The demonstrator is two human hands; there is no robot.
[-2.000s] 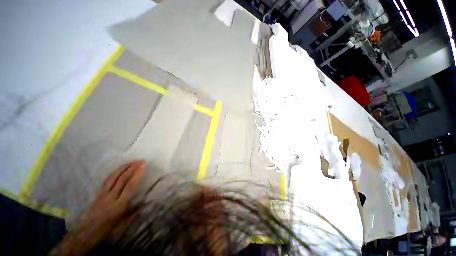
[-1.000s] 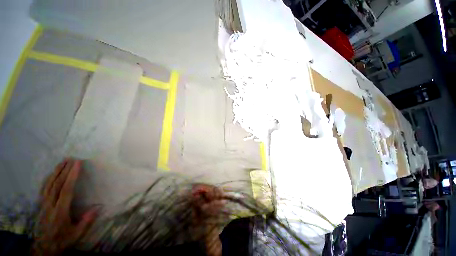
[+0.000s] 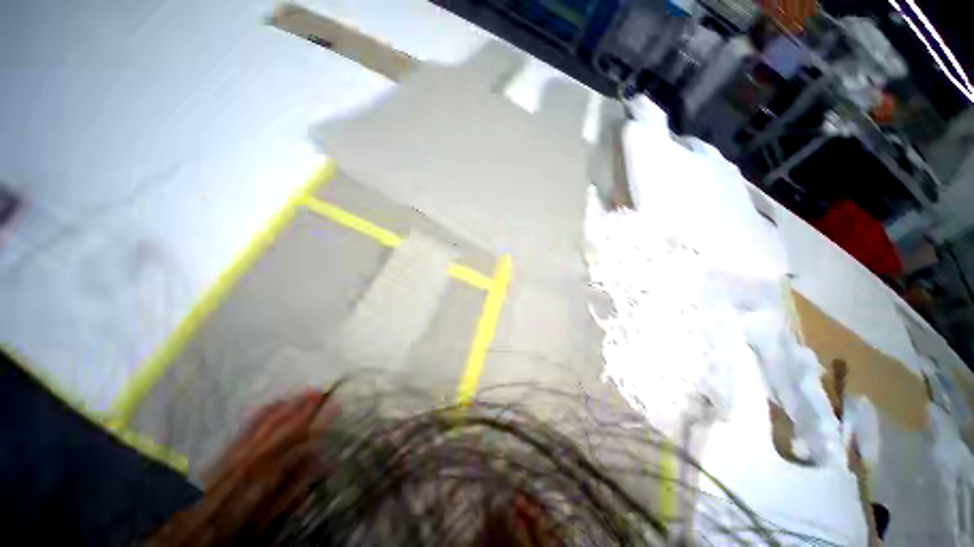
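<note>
A beige fabric panel (image 3: 397,301) lies flat on the grey-beige template board (image 3: 470,144), nearly blending with it. Yellow tape lines (image 3: 219,286) frame this part of the board. My left hand (image 3: 262,465) is at the bottom left, blurred and partly covered by hair, over the near part of the panel; its fingers and grip cannot be made out. My right hand (image 3: 523,524) shows only as a reddish blurred patch behind hair at the bottom edge; its hold is hidden.
A tangled white strip pile (image 3: 668,310) lies right of the template, with white stacked panels (image 3: 774,481) beyond it. A brown sheet (image 3: 860,358) lies farther right. A narrow tan strip (image 3: 347,43) lies at the far left. A red bin (image 3: 860,237) stands beyond the table.
The camera view has turned and shifted, so the board appears farther right and lower. Both hands are lower in the picture and more hidden by hair. The panel stays flat.
</note>
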